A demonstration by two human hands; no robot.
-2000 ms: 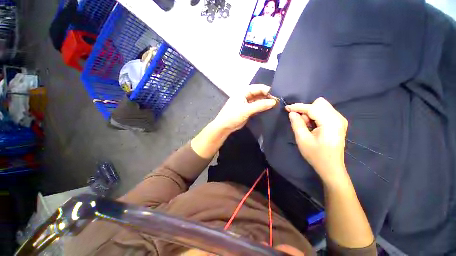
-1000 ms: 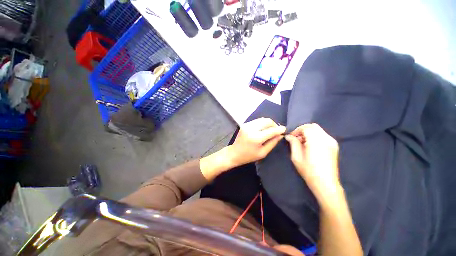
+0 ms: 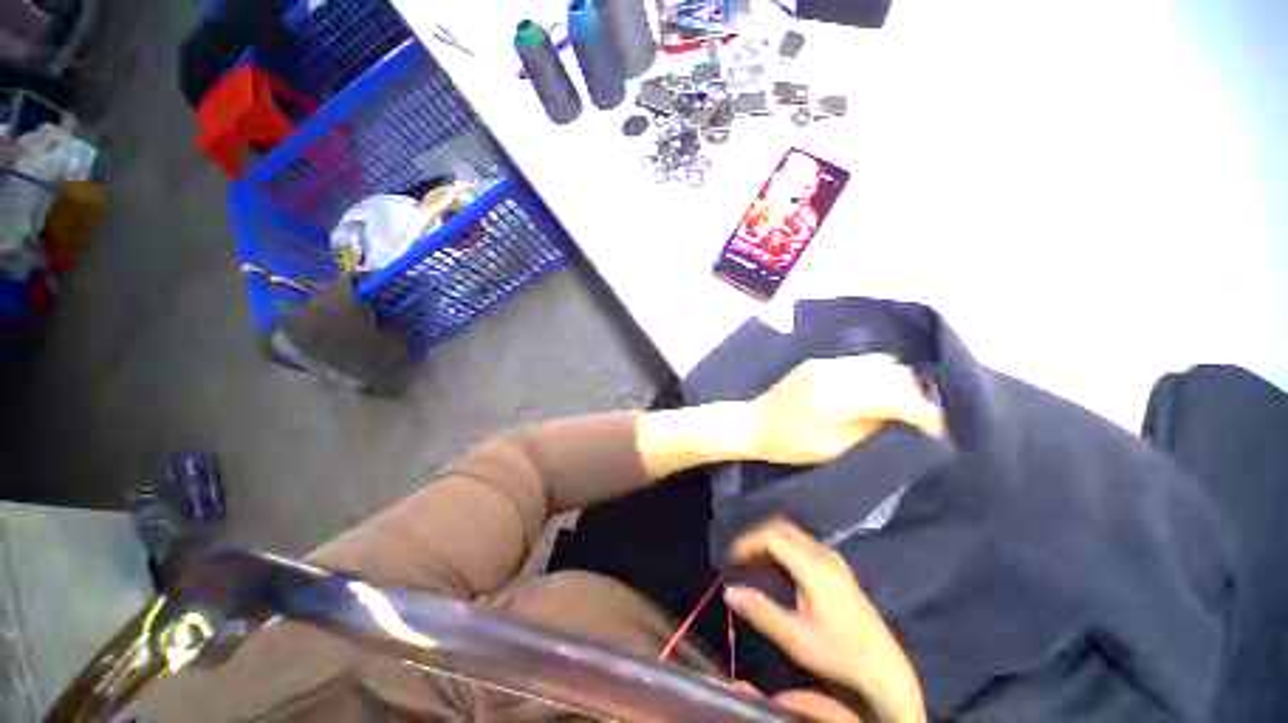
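Note:
The dark garment (image 3: 1045, 494) lies over the table's near edge and my lap, its near part folded and lifted. My left hand (image 3: 833, 410) grips the garment near its raised edge; the fingertips are partly hidden by the cloth. My right hand (image 3: 805, 607) is lower, near my lap, with thumb and fingers apart and slightly blurred beside the cloth. A small pale shiny patch (image 3: 883, 509) shows on the garment between the hands. No needle or thread can be made out.
The white table (image 3: 1017, 212) bears a lit phone (image 3: 781, 223), scattered small metal pieces (image 3: 685, 120) and thread spools (image 3: 548, 71). A blue basket (image 3: 466, 269) with bags stands left on the floor, near a red object (image 3: 240, 120). A shiny metal tube (image 3: 466, 636) crosses the lower foreground.
My hands, together at the garment's edge before, are now apart. My left hand has moved right with the cloth; my right hand has dropped lower and opened. The garment is turned and folded.

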